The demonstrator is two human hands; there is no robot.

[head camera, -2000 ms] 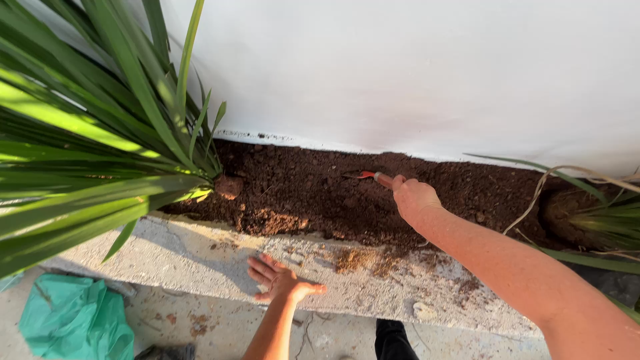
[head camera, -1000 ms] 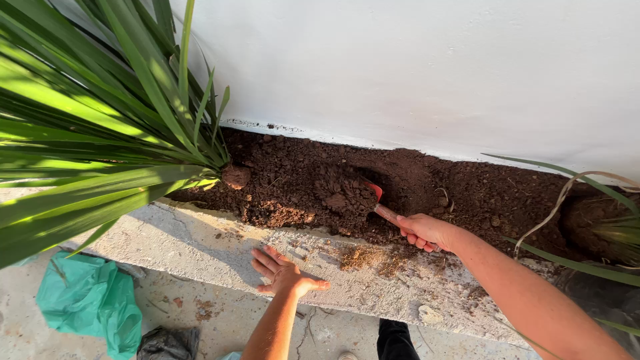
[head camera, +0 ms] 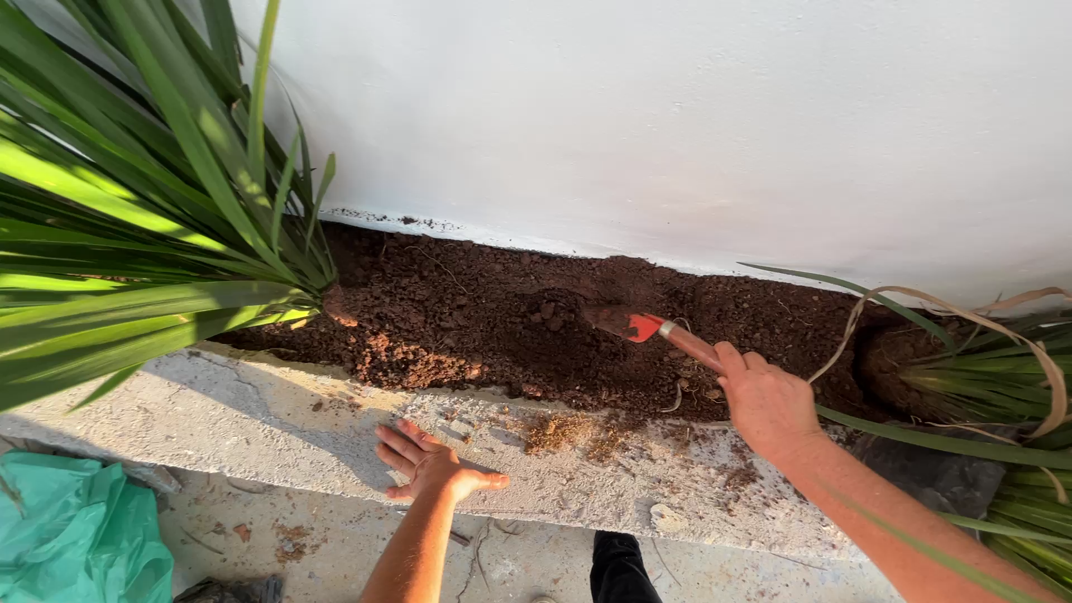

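Observation:
My right hand [head camera: 769,398] grips the wooden handle of a red garden trowel [head camera: 645,327]. The trowel's blade, partly coated with soil, points left over the dark brown soil [head camera: 469,293] of a narrow planting bed, beside a shallow hollow. My left hand [head camera: 431,465] rests with fingers spread on the rough concrete ledge [head camera: 276,419] along the bed, holding nothing. A long-leaved green plant [head camera: 209,201] stands at the bed's left end. At the right end, another plant's root ball [head camera: 896,364] lies in the bed, its leaves pointing right.
A white wall [head camera: 628,126] runs along the bed's far side. A green plastic bag [head camera: 84,528] lies at lower left, with dark plastic [head camera: 230,590] beside it. More dark plastic [head camera: 930,469] is at right. A dark-clothed leg [head camera: 620,569] shows below the ledge.
The trowel carried a heap of soil one second ago; now its blade has no heap on it and lies farther toward the wall. My left hand has stayed on the ledge.

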